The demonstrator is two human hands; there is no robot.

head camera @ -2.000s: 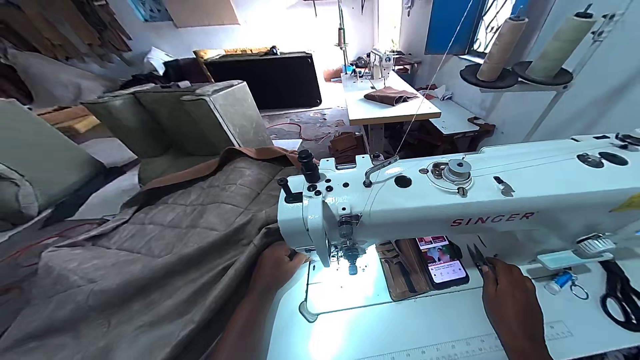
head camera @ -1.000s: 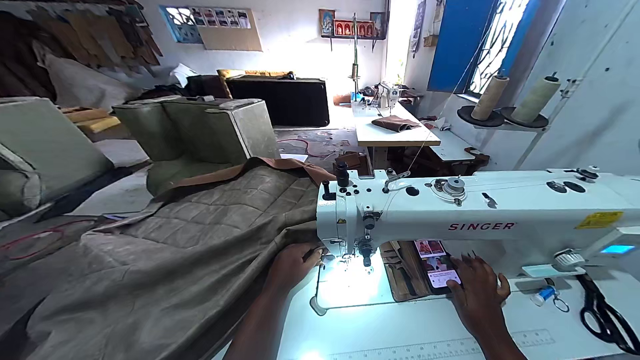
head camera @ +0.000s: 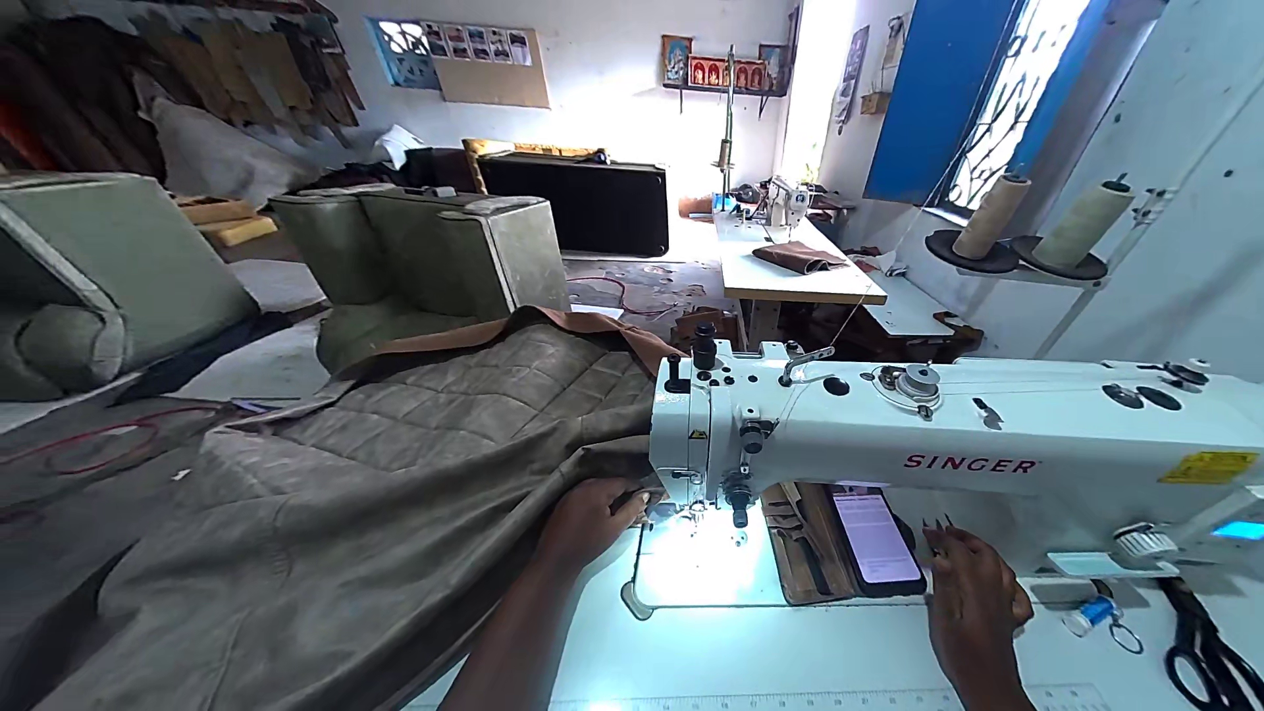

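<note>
A white Singer sewing machine (head camera: 948,415) stands on the white table. My left hand (head camera: 592,518) grips the edge of a large grey-brown quilted cover (head camera: 474,405) just left of the needle area, which is brightly lit. The cover drapes away to the left. Right of the phone, my right hand (head camera: 973,588) holds a small pointed tool (head camera: 938,524), perhaps thread snips, its tips upward; the fingers hide most of it. Under the machine arm lies an opened brown wallet-type case (head camera: 810,553) with a lit smartphone (head camera: 877,538) in it.
Black-handled scissors (head camera: 1200,647), a blue thread spool (head camera: 1089,614) and a ring lie at the right. A clear ruler (head camera: 770,701) runs along the near edge. Two thread cones (head camera: 1086,225) stand behind the machine. Green seat pieces (head camera: 425,247) and another sewing table (head camera: 790,267) are farther back.
My right hand was on the phone a second ago and is now off it, to its right. The phone's screen shows a different, plainer page. My left hand stays at the cover's edge.
</note>
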